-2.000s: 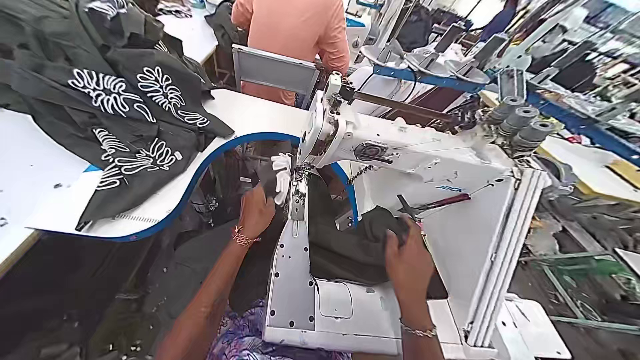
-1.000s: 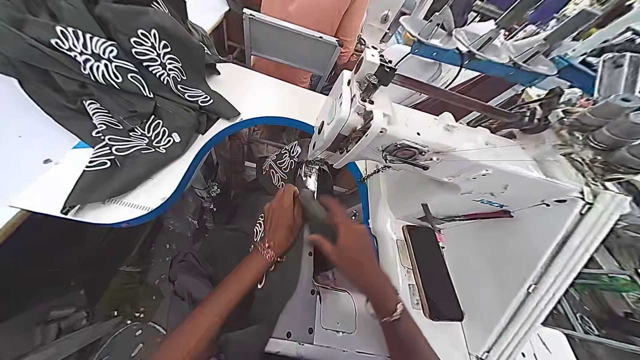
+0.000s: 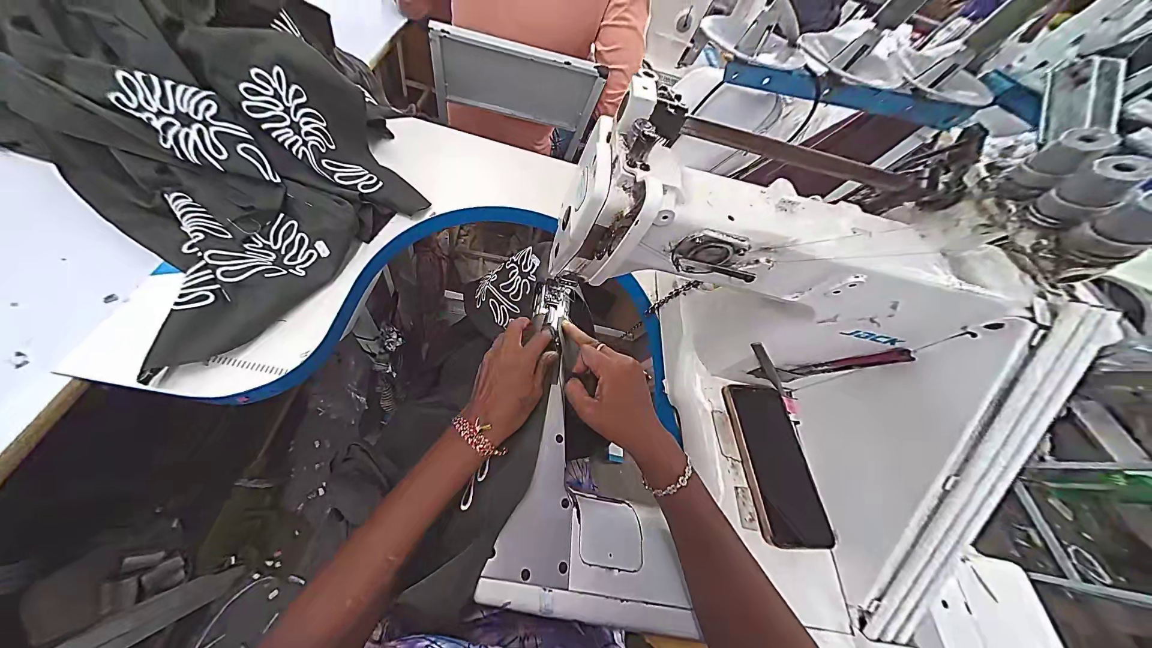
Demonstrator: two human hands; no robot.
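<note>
A white Jack industrial sewing machine [image 3: 774, 234] reaches over its narrow free arm [image 3: 535, 504]. Dark fabric with white looped embroidery [image 3: 506, 288] lies around that arm at the presser foot [image 3: 555, 301]. My left hand [image 3: 511, 378], with a beaded bracelet at the wrist, grips the fabric just in front of the foot. From the other side my right hand [image 3: 612, 387] pinches the cloth edge, its index finger extended close to the foot. The needle tip cannot be made out. More of the garment hangs down under my left forearm.
Dark embroidered garment pieces [image 3: 243, 180] are heaped on the white, blue-edged table [image 3: 450, 166]. A phone [image 3: 781, 468] and thread snips [image 3: 837, 362] lie on the machine bed at right. Beyond the table are a chair [image 3: 517, 76] and a person in an orange top [image 3: 531, 27]. Thread cones [image 3: 1071, 162] stand at far right.
My right hand has moved from the cloth at the right to the presser foot, beside my left hand. The dark cloth that lay on the machine bed has come away, and the phone shows there.
</note>
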